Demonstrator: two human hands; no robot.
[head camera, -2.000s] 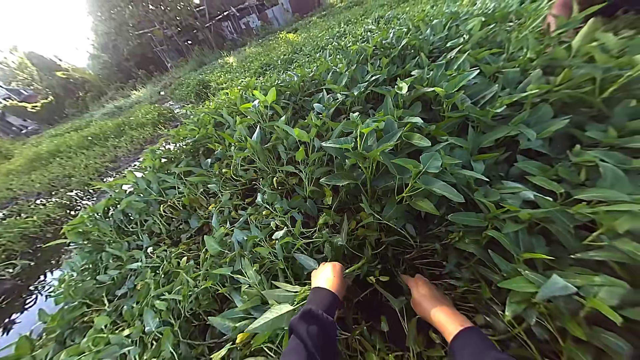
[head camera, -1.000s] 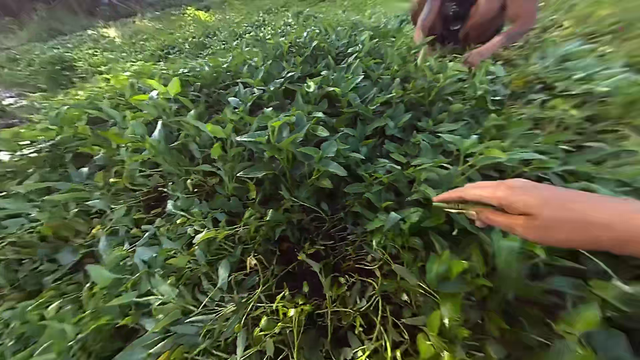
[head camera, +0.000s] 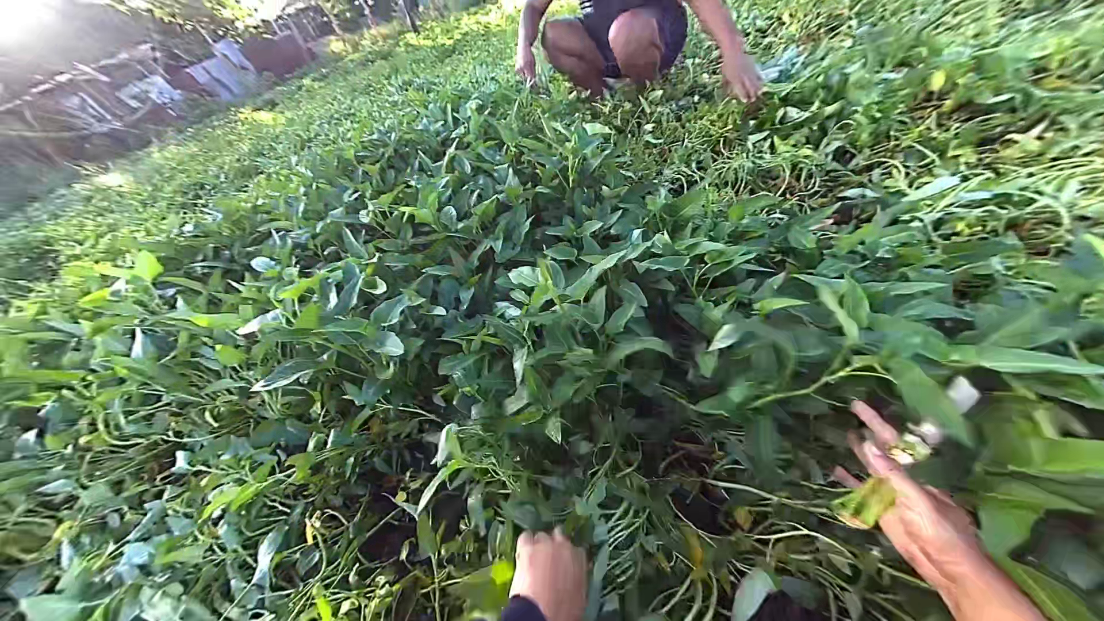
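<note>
Low leafy green plants (head camera: 552, 285) with pointed leaves and pale trailing stems surround both hands. My left hand (head camera: 550, 569) is at the bottom centre, its fingers curled down among the stems; whether it grips any is hidden. My right hand (head camera: 906, 509) is at the lower right, palm partly turned up and fingers spread. A yellowish-green piece of leaf (head camera: 867, 500) lies against its palm side, and leafy stems overlap its fingers; a firm grip cannot be made out.
Another person (head camera: 617, 43) squats at the top centre, both hands low among the plants. Thick foliage spreads on every side, with looser pale stems (head camera: 1018, 190) at the right. Sheet-metal debris (head camera: 226, 69) and low structures stand at the far upper left.
My left hand, out of view a second ago, is back at the bottom centre. My right hand has gone from nearly closed around a green stem to spread fingers. The view has shifted.
</note>
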